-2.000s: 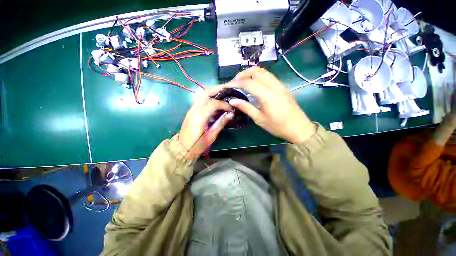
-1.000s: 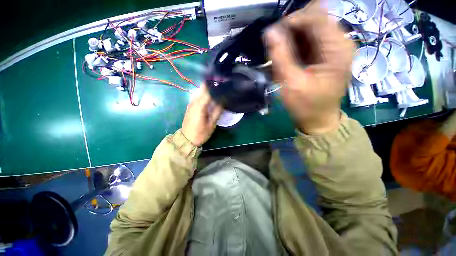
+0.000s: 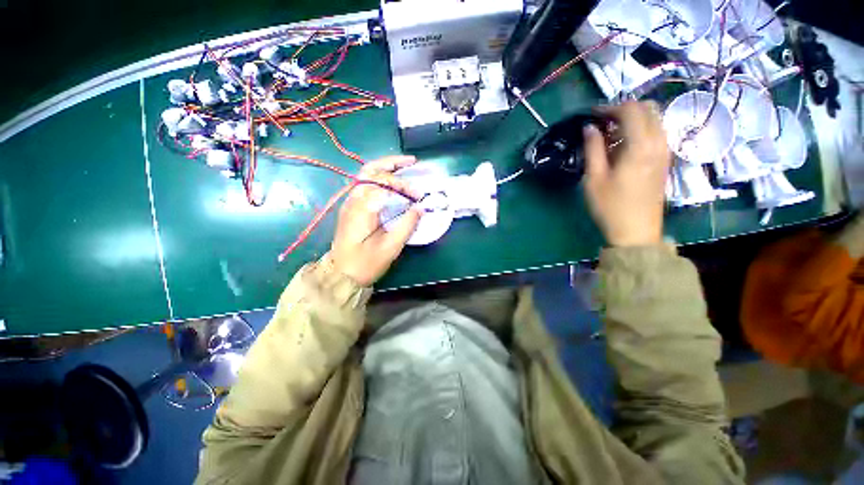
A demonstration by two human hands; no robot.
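My left hand (image 3: 371,223) holds a white housing (image 3: 436,220) by its round cup, low over the green bench, with its blocky arm pointing right. Red lead wires (image 3: 311,230) run from the cup under my left fingers and trail to the left. My right hand (image 3: 627,170) is at a black round housing (image 3: 561,150) to the right, fingers on its right side. Whether it grips the black piece or only touches it cannot be told. A thin white cable shows between the white and black housings.
Small wired components (image 3: 216,93) lie tangled at left. A metal screw feeder box (image 3: 450,57) stands at the back, with a thick black slanting shape (image 3: 549,43) beside it. White housings (image 3: 701,128) are piled at right, near small black parts (image 3: 817,76). An orange sleeve (image 3: 805,303) shows at far right.
The black housing has moved from the middle to the right with my right hand. The white housing, earlier mostly hidden, now shows in my left hand with its red leads trailing left.
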